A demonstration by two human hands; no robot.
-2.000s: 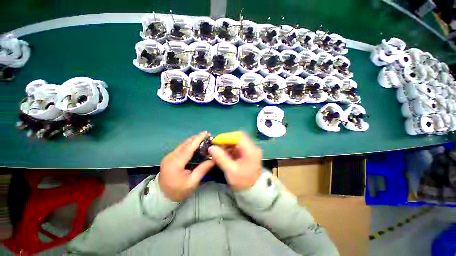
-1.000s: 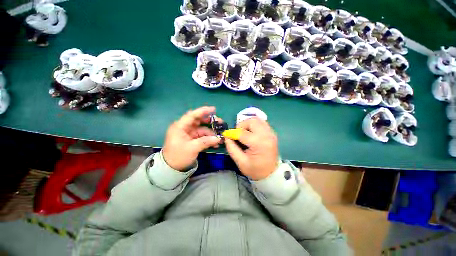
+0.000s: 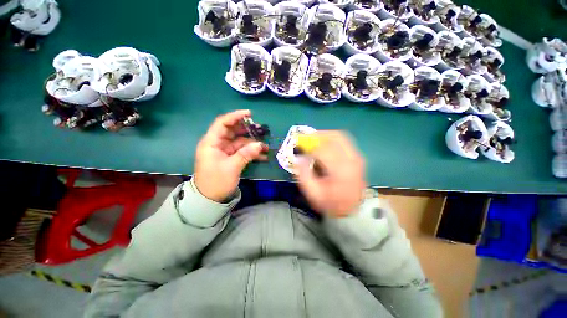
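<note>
My left hand holds a small black module with thin wires between thumb and fingers, above the bench's front part. My right hand is blurred and holds the yellow-handled tool; its tip cannot be made out. A white housing lies on the green bench between the hands, partly hidden behind my right hand and the tool. The module is outside the housing, to its left.
White units with dark parts stand in tight rows ahead and right, two more nearer. Waiting shells with hanging modules lie left. More shells are far right. A red stool is below the bench's left edge.
My right hand and the yellow tool have moved right, away from the module. My left hand has moved slightly up and left, still holding the module. The view has shifted.
</note>
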